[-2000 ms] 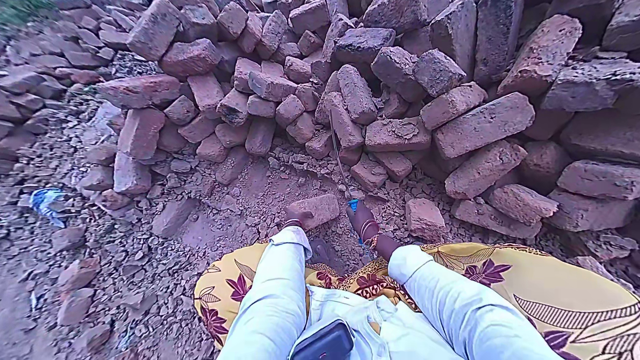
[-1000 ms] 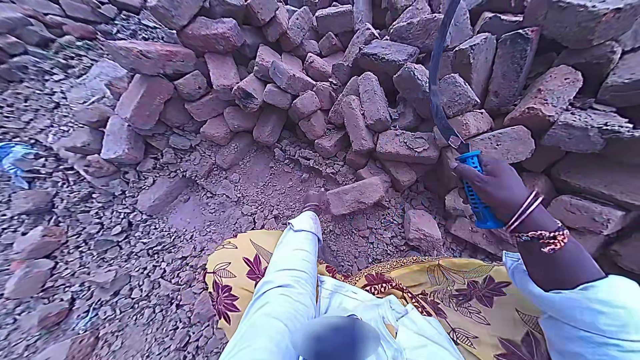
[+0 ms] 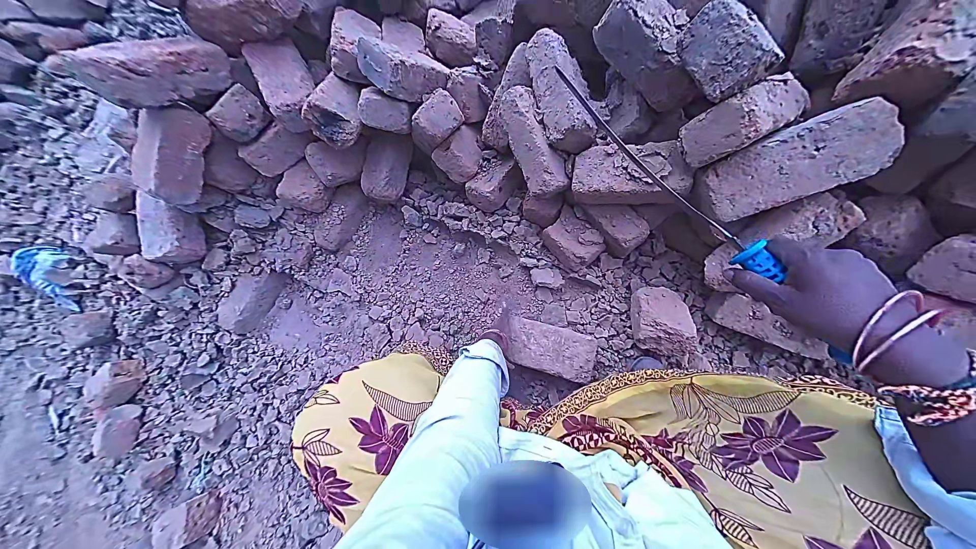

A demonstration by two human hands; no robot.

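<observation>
My right hand (image 3: 820, 293) is closed around the blue plastic handle (image 3: 761, 261) of a sickle-like tool. Its thin dark blade (image 3: 648, 171) reaches up and left across the bricks. Low in the middle, my left hand (image 3: 496, 338) shows only as a small part beyond the white cuff, at the left end of a reddish brick (image 3: 553, 349) lying on the dirt. Its fingers are too hidden to tell whether they grip that brick. A shorter brick piece (image 3: 663, 322) lies to the right of it.
A heaped pile of rough bricks (image 3: 801, 158) spans the top and right. Broken rubble (image 3: 252, 301) covers the ground at left, with a blue and white scrap (image 3: 44, 273) on it. Yellow flowered cloth (image 3: 762, 438) drapes over my lap.
Two seconds ago my right hand was low near the brick; a second ago it was raised at right, blade pointing up. Now it is slightly lower, with the blade slanting left over the pile.
</observation>
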